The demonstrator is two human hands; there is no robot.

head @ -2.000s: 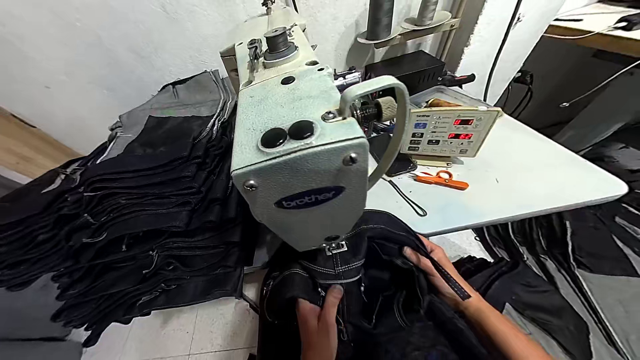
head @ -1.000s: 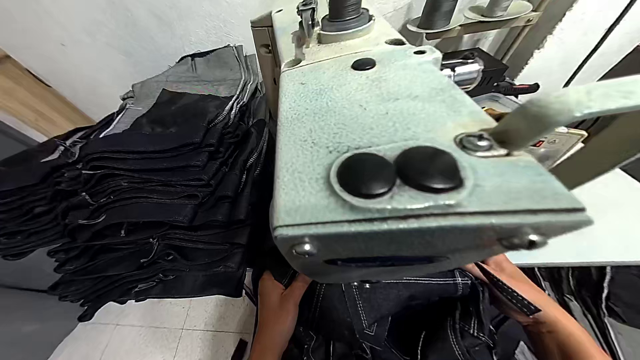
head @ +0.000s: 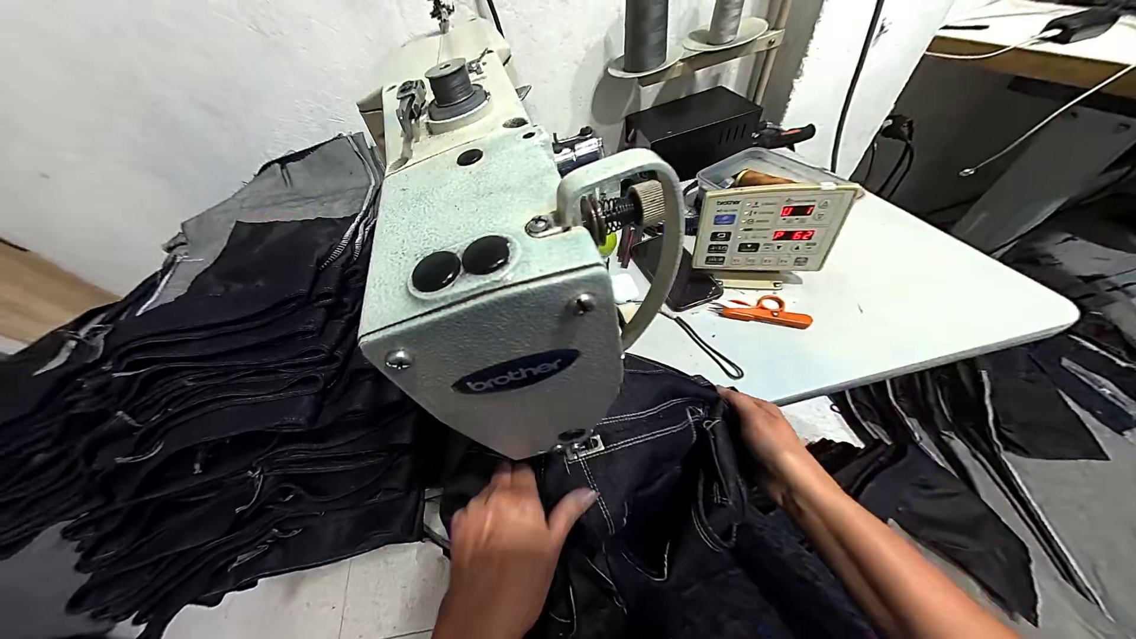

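Note:
A Brother industrial sewing machine (head: 497, 311) stands in the middle, its presser foot (head: 583, 446) over a dark denim garment (head: 648, 461) with pale double stitching. My left hand (head: 510, 532) lies on the cloth just left of the foot, thumb pointing toward the stitched seam; its fingertips are partly hidden under the machine head. Farther right, my right hand (head: 763, 435) holds the garment's edge by the front of the white table, its fingers partly hidden by the cloth.
A tall stack of dark denim pieces (head: 231, 355) is at the left. On the white table (head: 941, 293) are orange thread snips (head: 765, 312), a control panel (head: 772, 226), a phone (head: 679, 275) and a plastic box (head: 772, 169). Thread cones (head: 645, 35) stand behind; more denim pieces (head: 958, 497) hang at right.
The view came close to the machine head and has drawn back. Compared with two seconds ago, the garment lies flatter right of the foot, and the dark strip by my right hand no longer shows.

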